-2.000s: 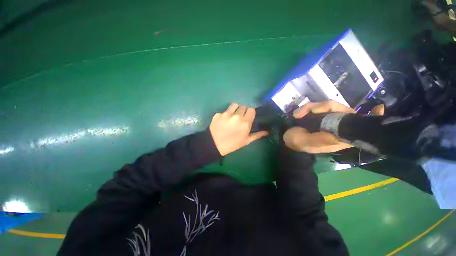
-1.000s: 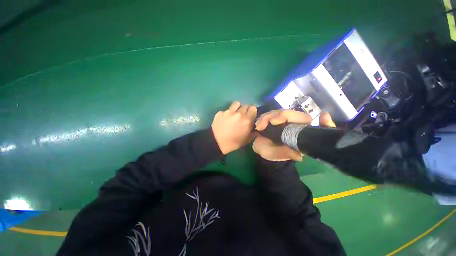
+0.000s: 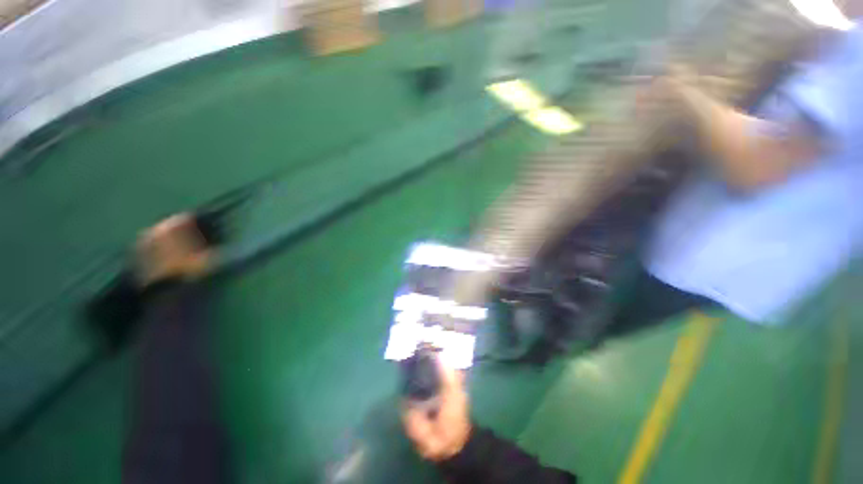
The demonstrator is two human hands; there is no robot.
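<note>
The whole view is motion-blurred. My left hand (image 3: pixel 172 250) is stretched out at the left over the green surface, its fingers on a black workpiece (image 3: pixel 214 223) that shows beyond them. The grip's detail is blurred. My right hand (image 3: pixel 440 418) is low in the centre, closed around the black electric screwdriver (image 3: pixel 421 376), just in front of the white screw feeder (image 3: pixel 440 307). A blurred balancer coil spring (image 3: pixel 568 184) runs up to the right from near the feeder. The screwdriver's tip cannot be made out.
Another black shape (image 3: pixel 114 307) lies beside my left wrist. Piled black workpieces (image 3: pixel 558 302) are right of the feeder. Yellow paper sheets (image 3: pixel 535 106) and a small dark item (image 3: pixel 429 79) lie farther back. A person in light blue (image 3: pixel 757 227) is at the right, one arm extended.
The view has swung. My hands, together before, are now far apart: the left reaches out with the workpiece, the right holds the screwdriver by the feeder. The person and coil spring now show clearly larger.
</note>
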